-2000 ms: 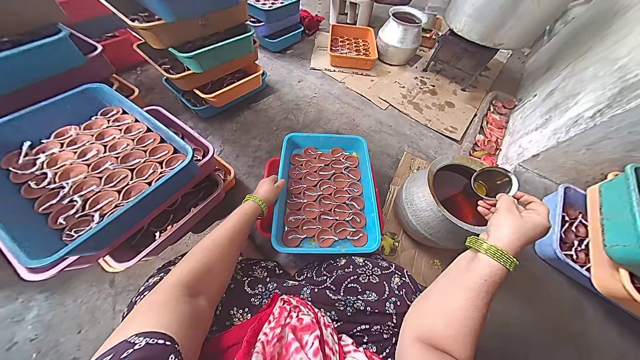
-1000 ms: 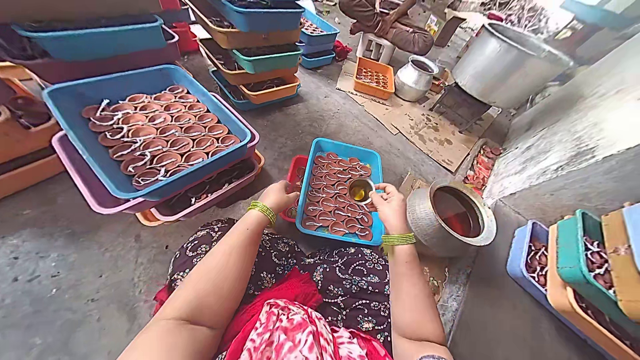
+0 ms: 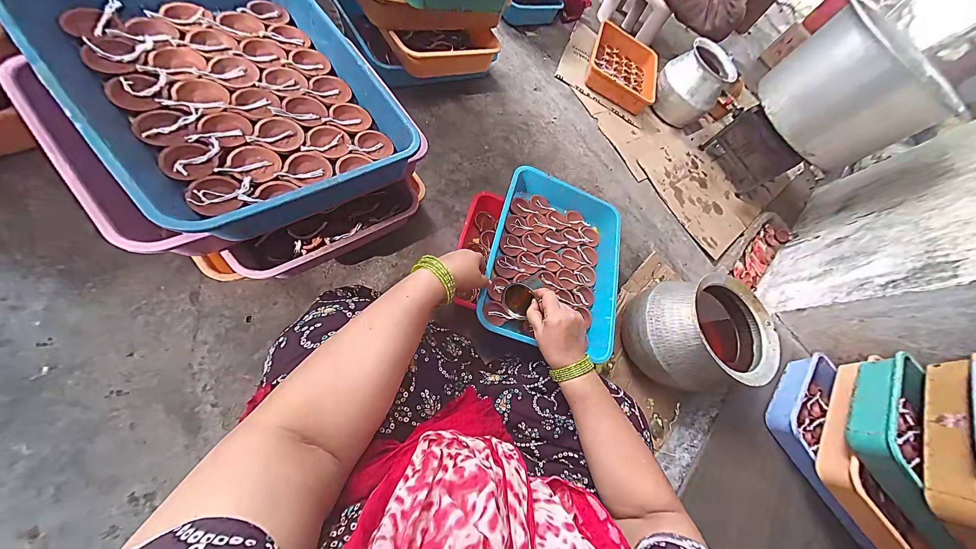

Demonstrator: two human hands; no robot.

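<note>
My right hand (image 3: 560, 328) holds a small metal cup (image 3: 518, 300) with yellowish liquid, low over the near part of a blue plastic tray (image 3: 608, 305). Rows of small clay lamps (image 3: 560, 236) with white cotton wicks fill this tray. My left hand (image 3: 463, 271) is at the tray's left edge, its fingertips close to the cup; whether they grip the rim cannot be told. Under the blue tray a red tray (image 3: 470, 217) shows, also with clay lamps. To the right stands a dented metal pot (image 3: 663, 335) with dark reddish liquid.
At the left, a large blue tray (image 3: 175, 221) of wicked clay lamps tops a stack. More stacked trays (image 3: 869, 412) stand at the lower right. Beyond are an orange tray (image 3: 644, 95), a metal pot (image 3: 679, 91), a large vessel (image 3: 854, 91) on a stand, and a seated person (image 3: 709, 15).
Two seconds ago the cup was above the metal pot; my right hand has carried it left over the blue tray, and now lower toward the tray's near end. The view has shifted.
</note>
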